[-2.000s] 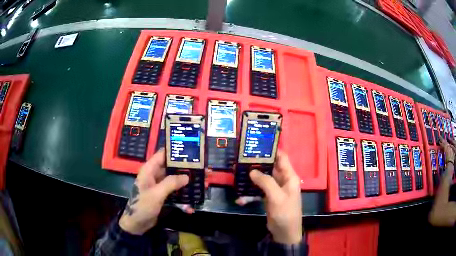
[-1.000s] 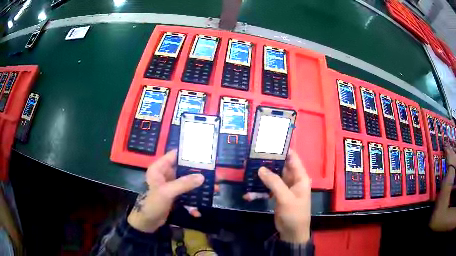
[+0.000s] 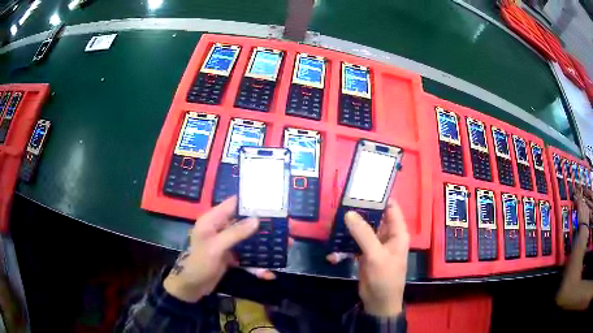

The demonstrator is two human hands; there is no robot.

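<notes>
My left hand [image 3: 211, 250] holds a black feature phone [image 3: 263, 188] upright, its display plain white and my thumb at the top of its keypad. My right hand [image 3: 380, 257] holds a second phone [image 3: 369, 179], tilted to the right, also with a white display, thumb on the upper keypad. Both are above the front edge of a red phone tray [image 3: 151, 188]. The tray holds several phones with blue lit screens. Its right column pocket at the back [image 3: 395, 104] is empty. The held phones partly hide the front row.
A neighbouring red tray [image 3: 494, 263] full of phones lies at right, with another beyond it and a person's arm [image 3: 575, 276]. At left are a red tray [image 3: 32, 104], a loose phone [image 3: 36, 149] and a white label [image 3: 101, 43]. A metal strip [image 3: 214, 27] runs behind.
Both held screens went from blue menus to plain white and stay white now. The right phone has tilted further and moved slightly right; the left thumb has moved up to the keypad's top edge.
</notes>
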